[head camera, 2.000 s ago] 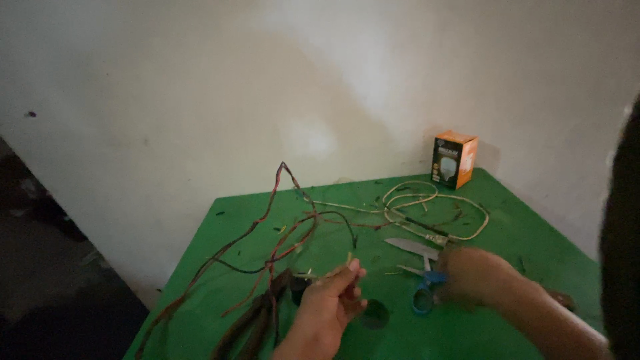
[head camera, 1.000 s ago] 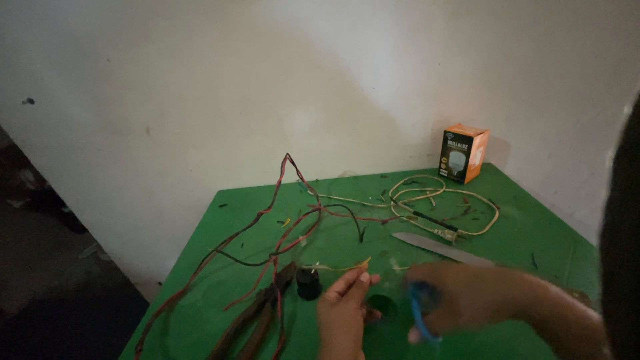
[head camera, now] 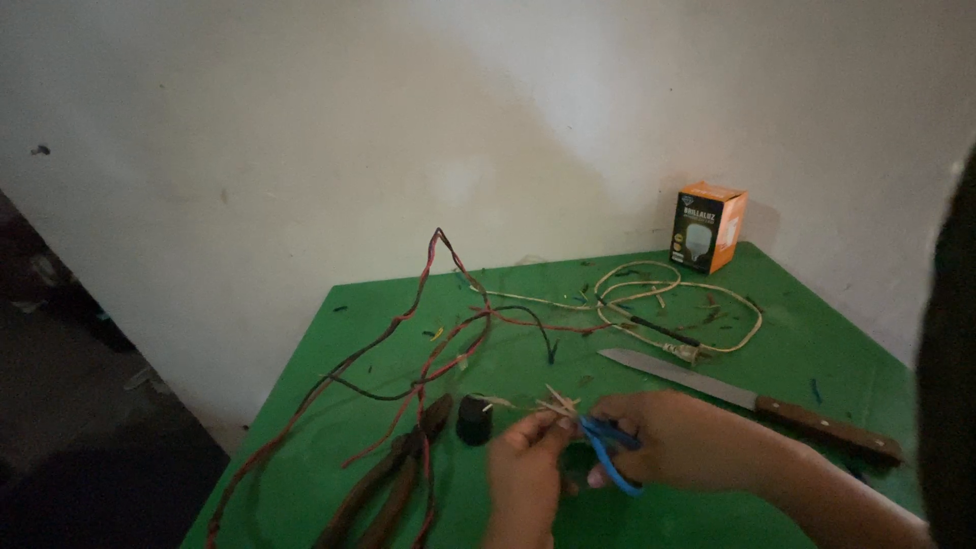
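Note:
My left hand (head camera: 530,465) pinches a thin light-coloured wire (head camera: 499,401) between thumb and fingertips. Blue-handled scissors (head camera: 610,454) are in my right hand (head camera: 656,438), their blades at the wire by my left fingertips. Whether the blades touch the wire is too blurred to tell. Just left of my left hand stands a small black cylindrical piece (head camera: 474,421), and the light wire runs from beside it. Rust-coloured pliers (head camera: 400,465) lie left of that, with a twisted red and black wire (head camera: 419,381) crossing them.
A knife with a wooden handle (head camera: 827,431) lies behind my right forearm. Behind it are a coiled pale cord (head camera: 751,328) with a plug (head camera: 682,351) and a light bulb box (head camera: 709,229) near the wall. Wire scraps are scattered over the green tabletop (head camera: 335,320).
My right hand has lifted the blue scissors from beside the knife and brought them to my left fingertips. My left hand keeps its pinch.

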